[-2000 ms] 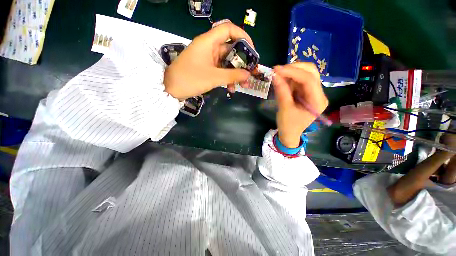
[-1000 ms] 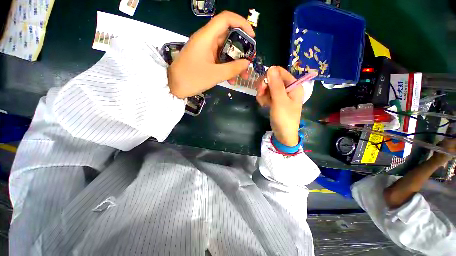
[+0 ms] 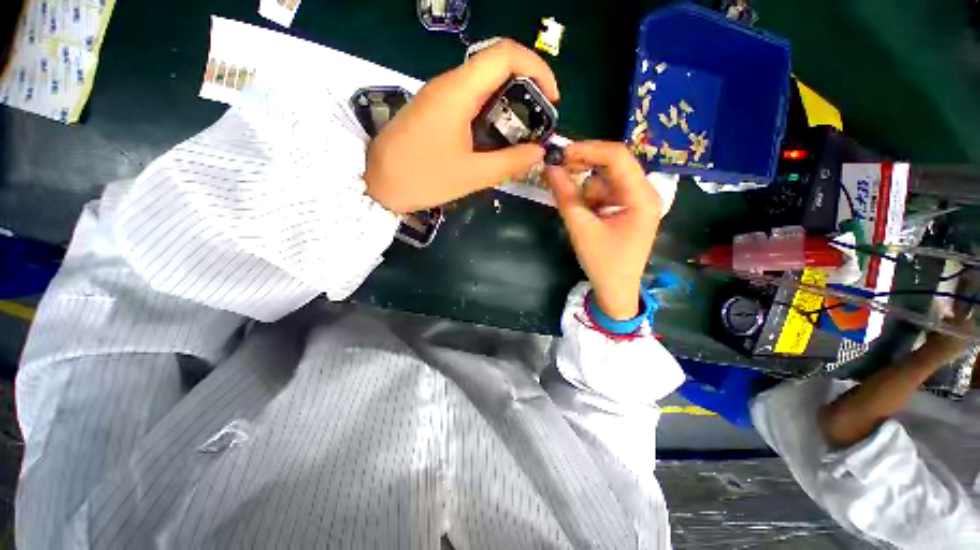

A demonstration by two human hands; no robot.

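My left hand [image 3: 435, 156] holds a smartwatch housing [image 3: 516, 114], a dark rounded-square case with a silvery rim and a pale block inside, its open side facing me. My right hand [image 3: 615, 204] is at the housing's lower right edge, finger and thumb pinched on a small dark part [image 3: 555, 156] beside my left thumb tip. The pink tweezers do not show clearly. A white liner strip [image 3: 312, 70] with tan pieces runs beneath my left hand, partly hidden. Other housings lie beside my left wrist, one above [image 3: 378, 107] and one below [image 3: 421, 226].
A blue bin [image 3: 752, 107] with pale-gold bits stands right of my hands. Further right are a red-filled syringe [image 3: 790, 252], a dark box with a red light [image 3: 806, 177] and a glue box [image 3: 887, 204]. A coworker's arm [image 3: 887, 392] is at right. A sticker sheet [image 3: 59, 59] lies at left.
My right hand has come up against the housing. The pink tweezers, seen across my right hand before, no longer show clearly. My left hand still holds the housing, its angle slightly changed.
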